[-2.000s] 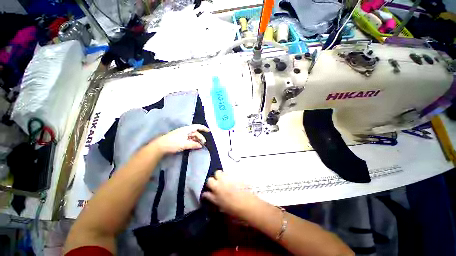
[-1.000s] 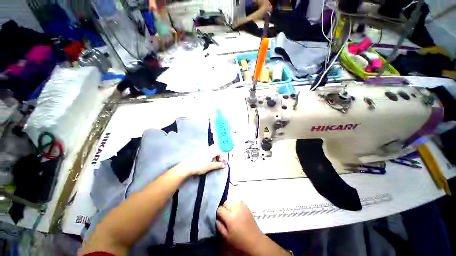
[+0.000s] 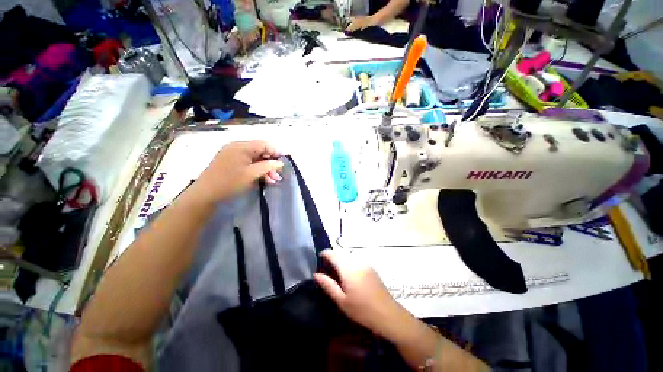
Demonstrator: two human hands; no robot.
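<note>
A pale grey garment panel (image 3: 291, 240) with dark seam strips lies left of the needle, its lower part joined to black fabric (image 3: 291, 327). My left hand (image 3: 251, 168) pinches the panel's upper edge, near the top of a black edge strip. My right hand (image 3: 352, 287) grips the panel's right edge lower down, where the grey meets the black. The white HIKARI sewing machine (image 3: 523, 174) stands to the right, its presser foot (image 3: 378, 207) apart from the cloth. The bright blue lamp paddle (image 3: 343, 174) is between the panel and the needle.
A curved black piece (image 3: 480, 243) lies under the machine arm. Snips (image 3: 541, 237) and a yellow-orange stick (image 3: 631, 240) lie at the right. An orange-handled tool (image 3: 408, 69) stands behind the head, near a blue basket (image 3: 356, 69). Scissors (image 3: 76, 189) are far left. Another person's hand (image 3: 363, 23) shows at the back.
My left hand has moved up and left and now holds the panel's top edge. The panel's upper part is drawn narrower, and more black fabric shows at the bottom. The camera view has shifted.
</note>
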